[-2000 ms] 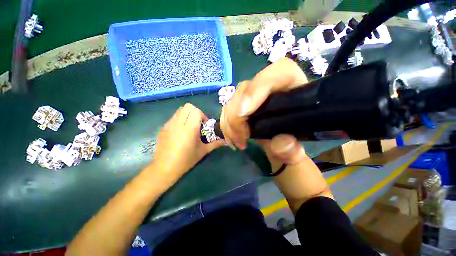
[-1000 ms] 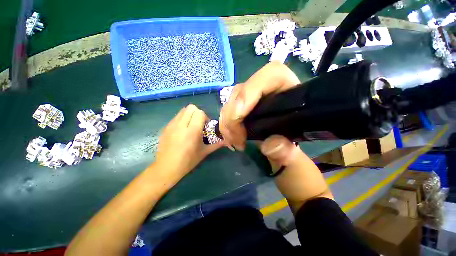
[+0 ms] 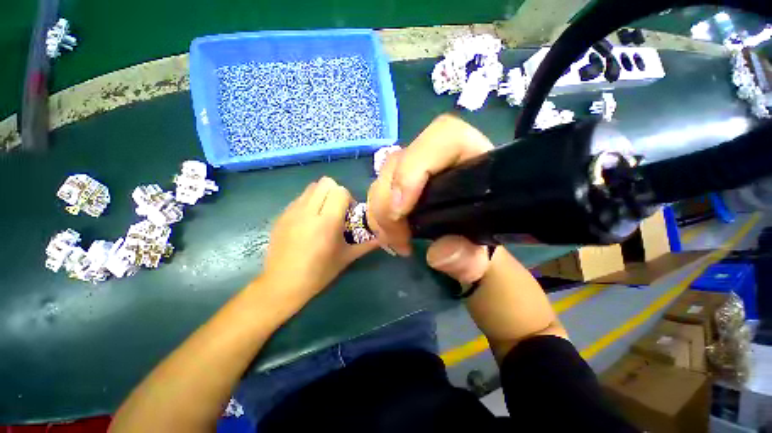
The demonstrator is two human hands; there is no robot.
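Observation:
My left hand (image 3: 309,237) holds a small white plastic insert (image 3: 359,221) with metallic spots between its fingertips, left of centre. My right hand (image 3: 432,182) is wrapped around the nose end of a thick black electric screwdriver (image 3: 516,193), which lies nearly level and points left at the insert. The fingers of both hands meet around the insert and hide the screwdriver's tip. A blue screw tray (image 3: 296,161) full of tiny silver screws stands just beyond the hands. Another white insert (image 3: 387,158) lies between the tray and my right hand.
Several white inserts (image 3: 152,241) lie on the dark green bench at left. A white pile (image 3: 468,69) and a white strip block (image 3: 650,63) with black pieces lie beyond the screwdriver. A thick black cable (image 3: 542,93) arches at upper right. Cartons (image 3: 652,389) stand on the floor at right.
The screwdriver's rear end has swung slightly left and nearer to me, and its cable has shifted left. My left hand keeps hold of the insert almost in place.

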